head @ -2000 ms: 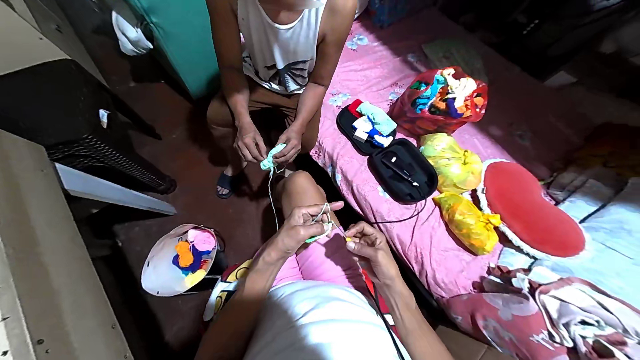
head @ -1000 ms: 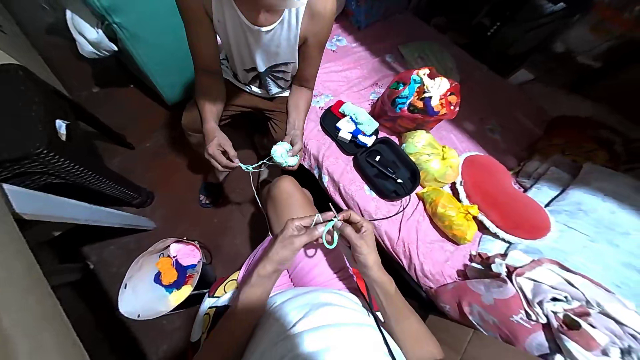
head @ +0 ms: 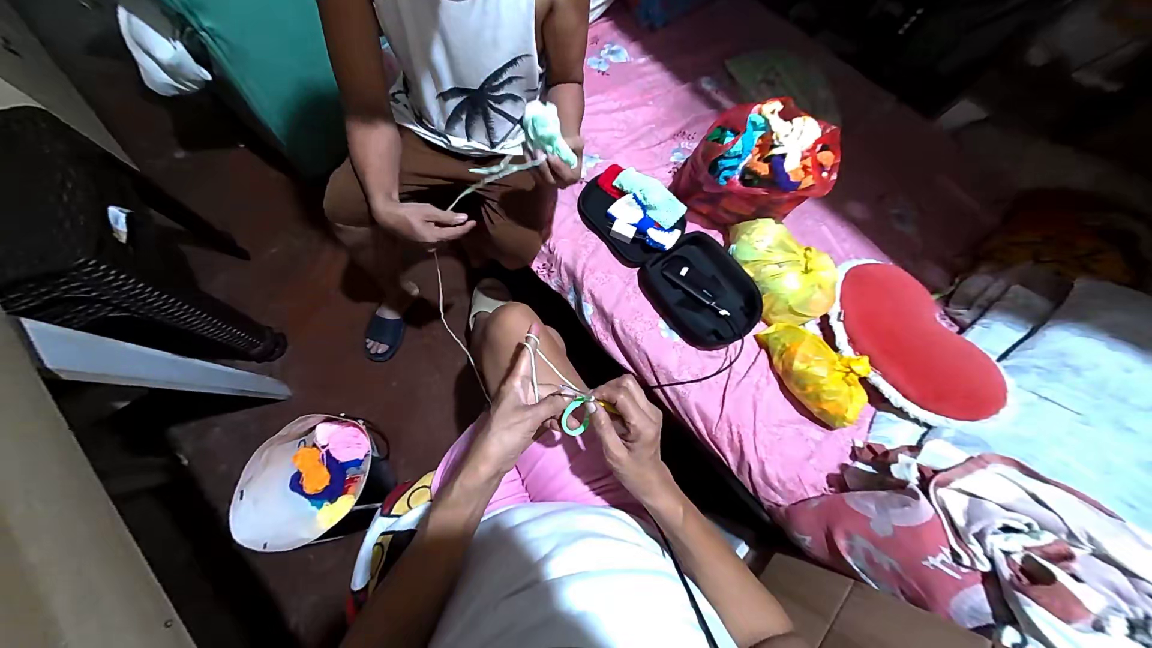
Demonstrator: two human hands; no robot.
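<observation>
A small green ring [head: 576, 418] with yarn around its top is pinched between my two hands above my lap. My left hand [head: 522, 412] grips the ring's left side, one finger raised with pale yarn [head: 535, 360] looped around it. In my right hand [head: 628, 421] is a thin tool with a yellow handle [head: 607, 408], probably a crochet hook, its tip at the ring's top. A pale strand [head: 443, 297] runs between my lap and the person opposite, whose one hand holds a mint yarn ball [head: 545, 131] while the other is lower, near the strand.
On the pink-sheeted bed [head: 666, 360] lie an open black case [head: 702, 288] with small yarn bundles, a red bag of yarn [head: 765, 162], yellow plastic bags [head: 815, 373] and a red heart pillow [head: 918, 342]. A white container [head: 270, 504] with yarn balls stands on the floor at left.
The person opposite has raised the mint yarn ball and moved their hands farther apart. My left finger now stands up with yarn stretched from it; my hands remain together at the green ring.
</observation>
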